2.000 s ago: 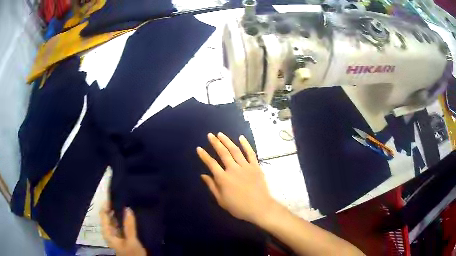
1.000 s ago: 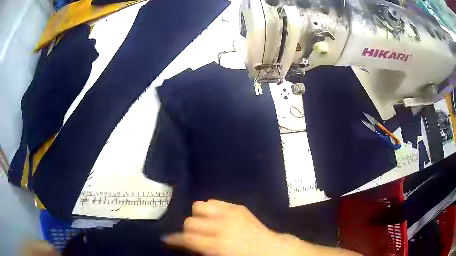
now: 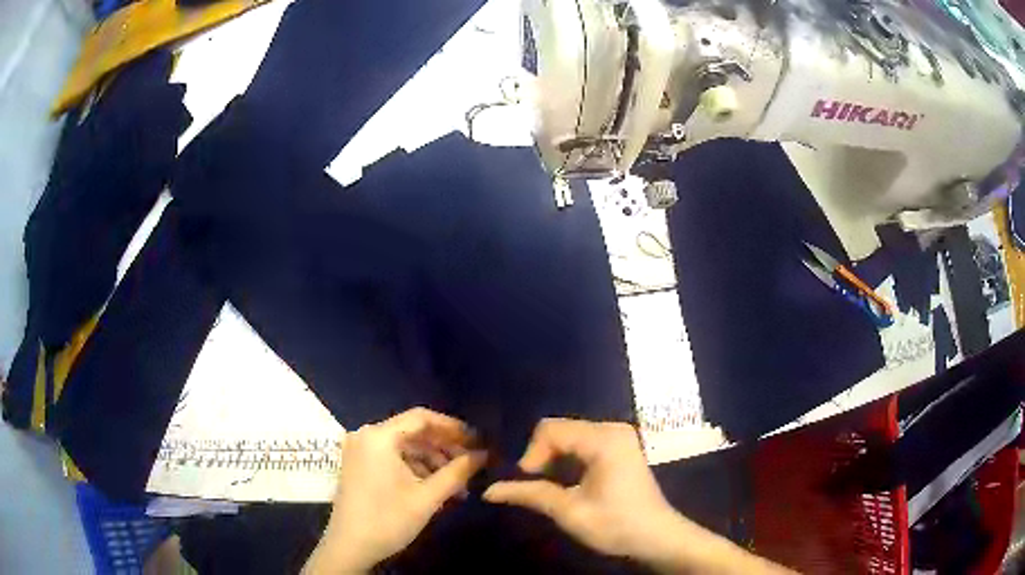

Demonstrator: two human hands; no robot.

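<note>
A large dark navy fabric piece point(image 3: 483, 292) lies on the white table left of the needle area and hangs over the front edge. My left hand point(image 3: 410, 477) and my right hand point(image 3: 584, 477) are close together at the table's front edge, fingertips pinched on the edge of this dark fabric. The exact hold is hard to see, dark on dark. The white sewing machine head point(image 3: 719, 84) with pink lettering stands behind. Its presser foot area point(image 3: 568, 185) is above the fabric's right edge.
Another dark panel point(image 3: 764, 303) lies right of the needle area, with thread snips point(image 3: 860, 290) on it. Dark scraps point(image 3: 916, 275) lie further right. A red basket point(image 3: 832, 505) is at lower right, a blue basket point(image 3: 112, 534) at lower left. Yellow cloth point(image 3: 146, 56) is at upper left.
My left hand has come in from the lower left edge to beside my right hand, which has moved right. The dark fabric now spreads further left, over the neighbouring panel.
</note>
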